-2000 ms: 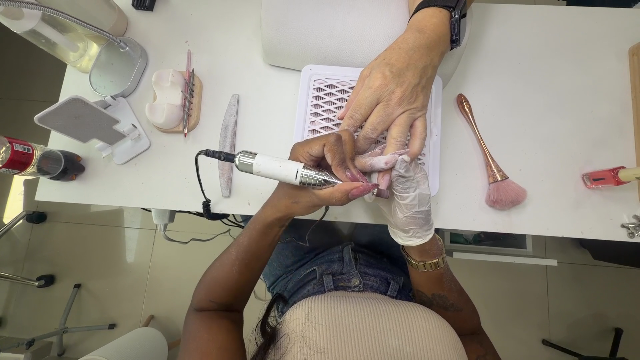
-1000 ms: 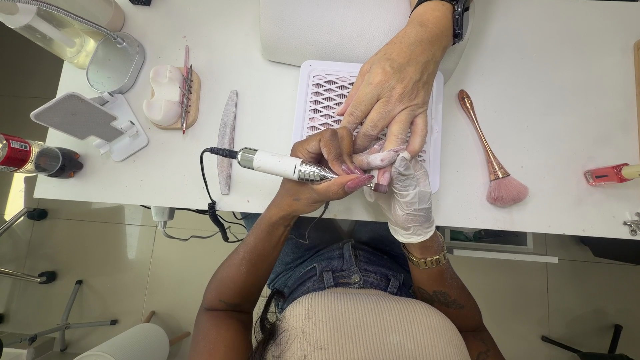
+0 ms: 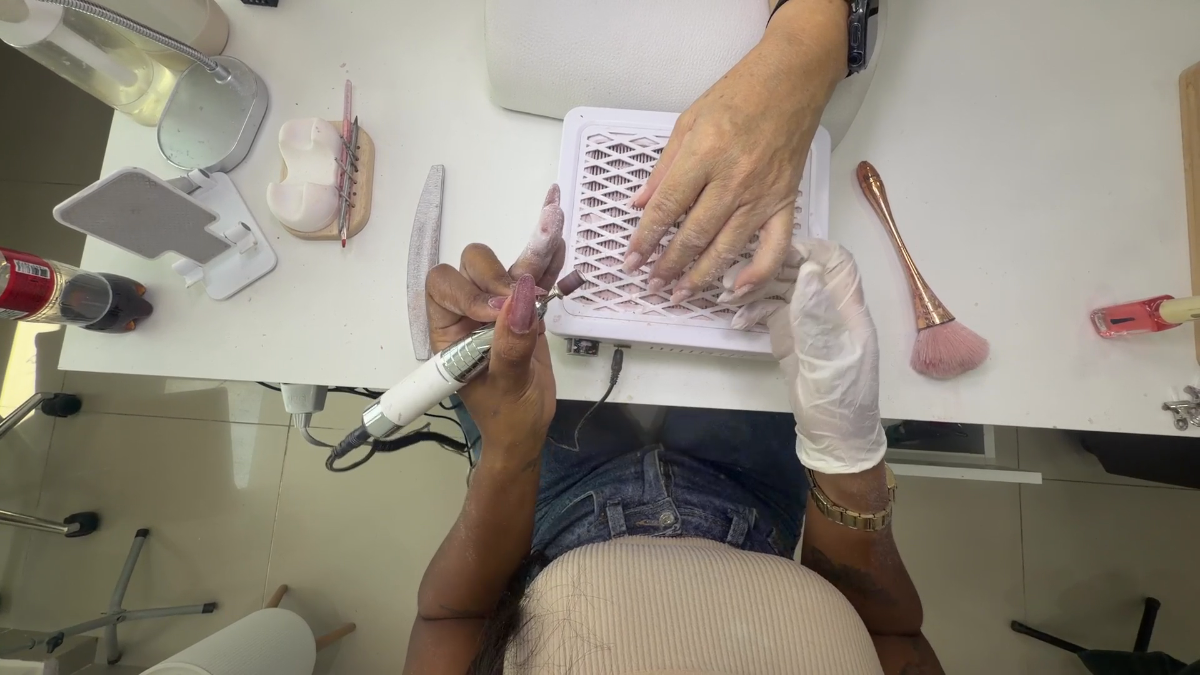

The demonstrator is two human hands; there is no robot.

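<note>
My bare left hand point(image 3: 502, 347) holds a white and silver electric nail drill point(image 3: 427, 384), its dark cylindrical bit point(image 3: 570, 282) raised near the left edge of a nail dust collector point(image 3: 614, 328). Dust whitens one of its fingers. My right hand point(image 3: 830, 347), in a thin white glove, is beside and partly under the outer finger of another person's hand point(image 3: 736, 178); whether it grips that finger is unclear. The other person's fingers spread over the collector's diamond-pattern grille. A grey nail file point(image 3: 426, 262) lies left of the collector.
A pink brush point(image 3: 949, 349) and a red polish bottle point(image 3: 1130, 317) lie right. Left are a brush rest point(image 3: 309, 173) with thin tools, a phone stand point(image 3: 150, 216), a lamp base point(image 3: 211, 117) and a bottle point(image 3: 66, 292). A white cushion point(image 3: 619, 56) stands behind the collector. The drill's cord hangs by the table edge.
My left hand has moved left with the drill, away from the other person's fingers, and turned so the bit points up and right. The other person's fingers now show over the grille.
</note>
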